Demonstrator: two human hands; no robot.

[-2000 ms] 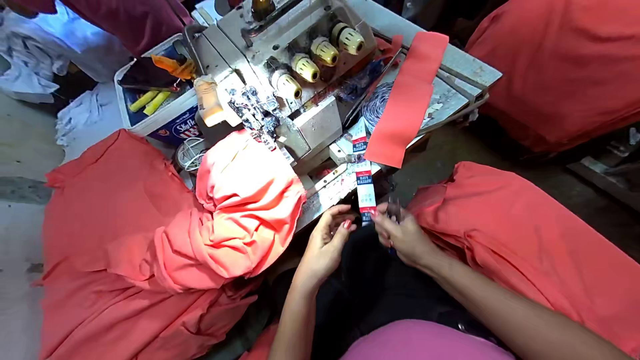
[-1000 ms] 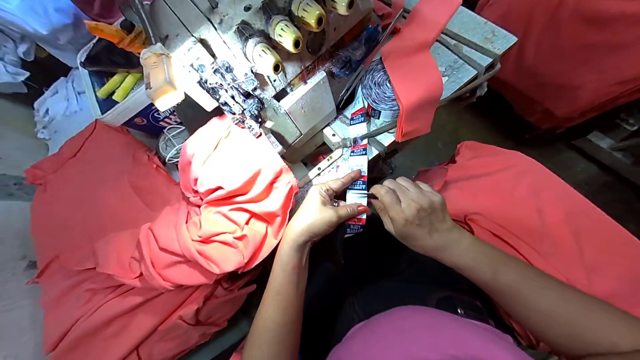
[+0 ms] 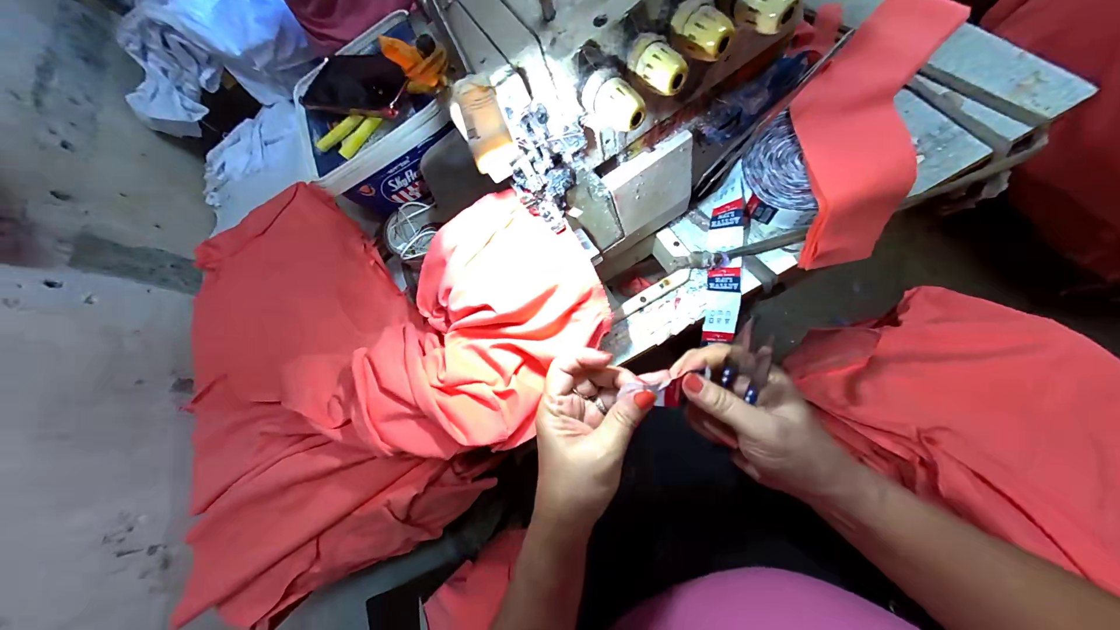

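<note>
Between my two hands is a small woven garment label [image 3: 662,394], pinched by thumbs and fingers. My left hand [image 3: 588,422] grips its left end near the coral fabric. My right hand [image 3: 759,411] pinches the other end and also carries small metal thread snips [image 3: 751,372], blurred, with blades pointing up. A strip of printed labels [image 3: 723,280] hangs over the table edge just above my right hand. Coral knit fabric [image 3: 490,324] lies bunched at the needle area of the sewing machine [image 3: 643,188], lit by its lamp, and drapes down to the left.
A roll of label tape [image 3: 777,166] lies on the worktable [image 3: 945,131], partly under a folded coral strip [image 3: 862,131]. Yellow tension knobs [image 3: 658,66] line the machine. A white tub [image 3: 376,157] with tools stands at its left. More coral fabric [image 3: 989,420] lies at the right.
My hands have come away from the hanging label strip, which they held one second ago, and now hold a small label lower down. The snips show more plainly in my right hand.
</note>
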